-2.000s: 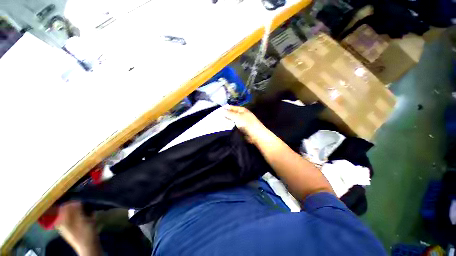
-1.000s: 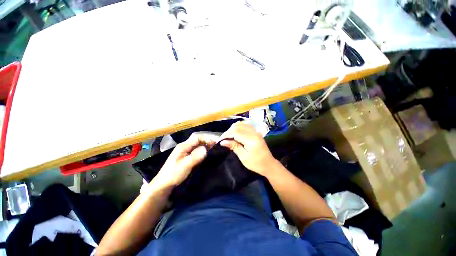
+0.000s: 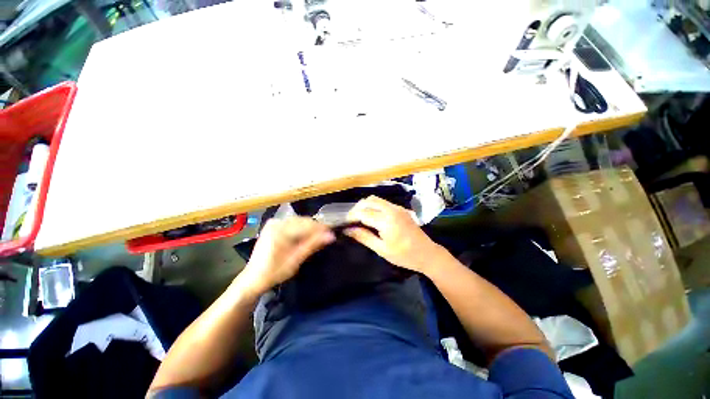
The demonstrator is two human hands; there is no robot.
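Observation:
The black garment lies bunched in the lap below the table edge, with a pale part showing behind the hands. My right hand pinches a dark edge of it between thumb and fingers. My left hand is just left of it at the same edge. It is blurred, and its fingertips are hard to make out, so I cannot tell if it grips the cloth.
The white table has a slim metal tool on it. A red basket is at its left end. Below are a red tray, a blue bin, a cardboard box at right and a black-and-white heap at left.
Since two seconds ago the garment has gone from stretched out to bunched, and my left hand has come in beside my right. Since one second ago the view has shifted slightly left.

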